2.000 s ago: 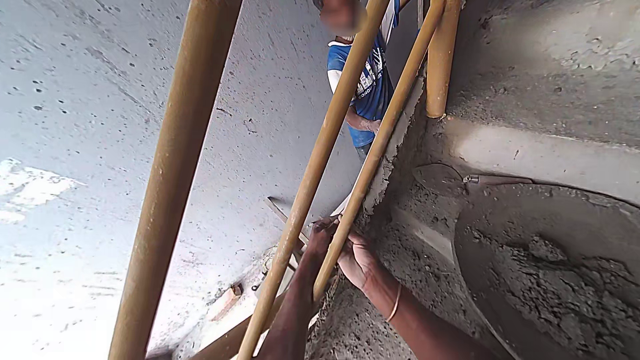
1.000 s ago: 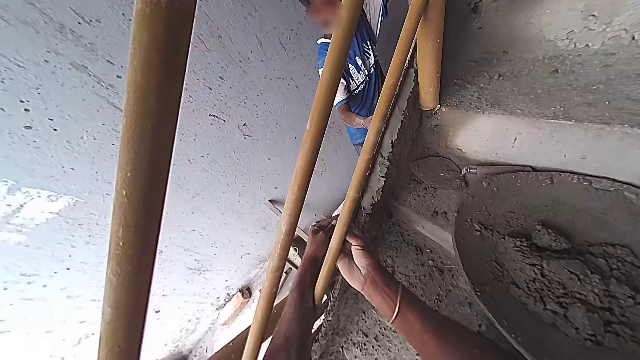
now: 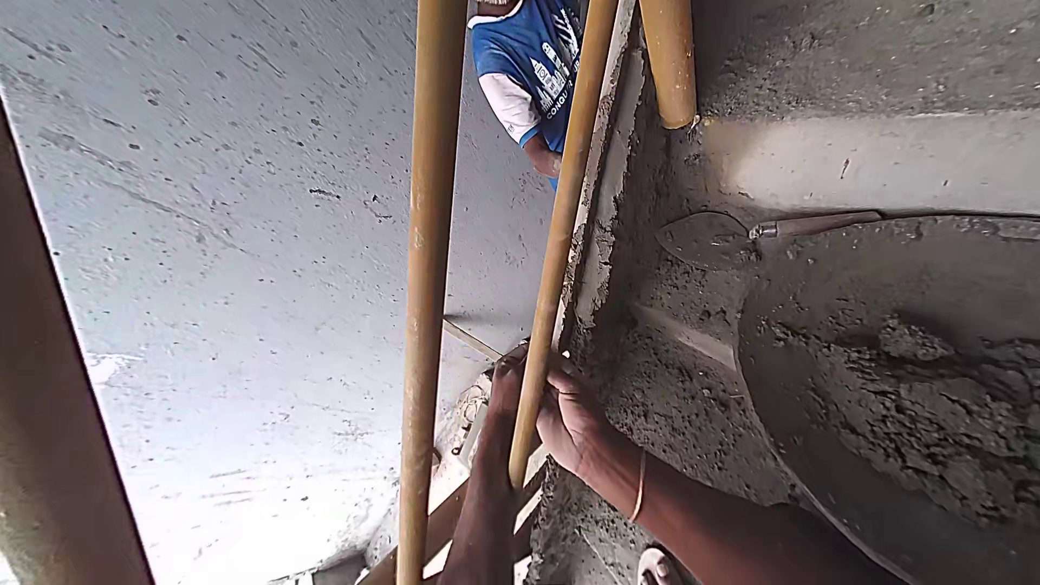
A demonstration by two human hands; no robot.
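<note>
Both my hands meet at the mortar-covered edge of the stair, around a yellow railing bar [image 3: 556, 260]. My left hand [image 3: 509, 375] reaches past the bar's left side, its fingers partly hidden behind it, near a thin wooden strip [image 3: 471, 339] that sticks out to the left. My right hand [image 3: 571, 414] is on the bar's right side, fingertips bent toward the edge; what they pinch, if anything, is too small to tell. A trowel [image 3: 707, 240] with a wooden handle lies on the step above, beside a wide pan [image 3: 812, 455] holding wet mortar [image 3: 959, 406].
Another yellow bar [image 3: 426, 268] stands left of my hands, and a thick post [image 3: 670, 65] is at the top. Beyond the railing a co-worker [image 3: 528, 73] in a blue shirt stands by the speckled wall [image 3: 244, 244]. A foot [image 3: 656, 565] shows at the bottom.
The view has shifted so the railing and co-worker sit differently in it. My hands have stayed together at the stair edge.
</note>
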